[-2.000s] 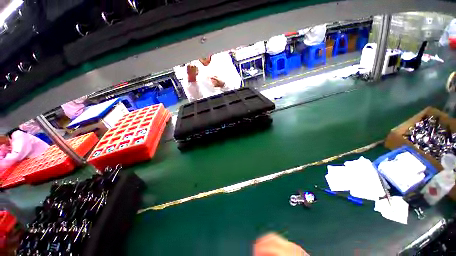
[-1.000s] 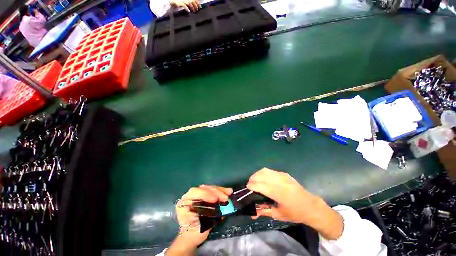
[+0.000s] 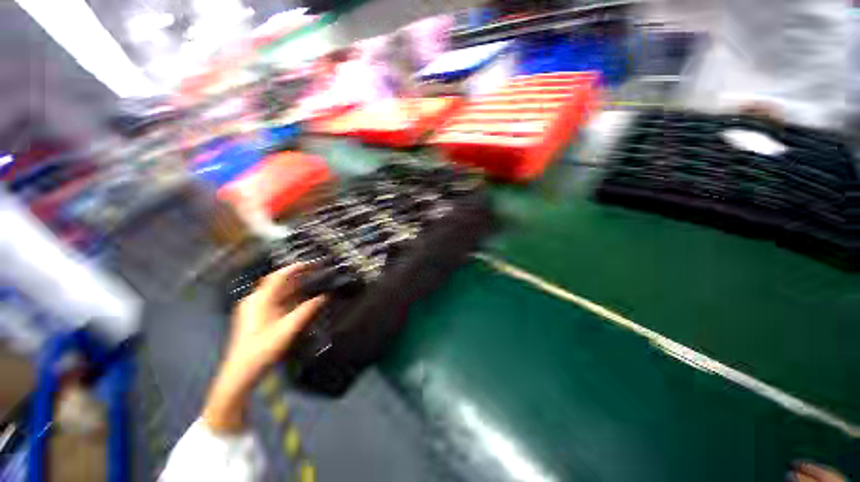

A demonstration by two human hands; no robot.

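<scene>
The frame is strongly blurred. My left hand (image 3: 259, 329) is at the near left end of the filled black foam tray (image 3: 415, 268), thumb and fingers slightly apart. A dark shape lies by its fingertips; whether the hand holds it cannot be told. The tray carries rows of black units with silver metal parts (image 3: 368, 231). Only a small part of my right hand (image 3: 817, 473) shows, cut off by the bottom edge at the far right.
Another black tray (image 3: 726, 179) with a white slip (image 3: 754, 141) lies at the right on the green bench (image 3: 566, 377). Orange-red crates (image 3: 519, 122) stand behind. A person in white (image 3: 783, 56) is opposite. A blue-framed item (image 3: 80, 405) is at lower left.
The view has swung left. My hands were together over the bench around a black and teal unit; now my left hand is at the filled tray and my right is mostly out of view.
</scene>
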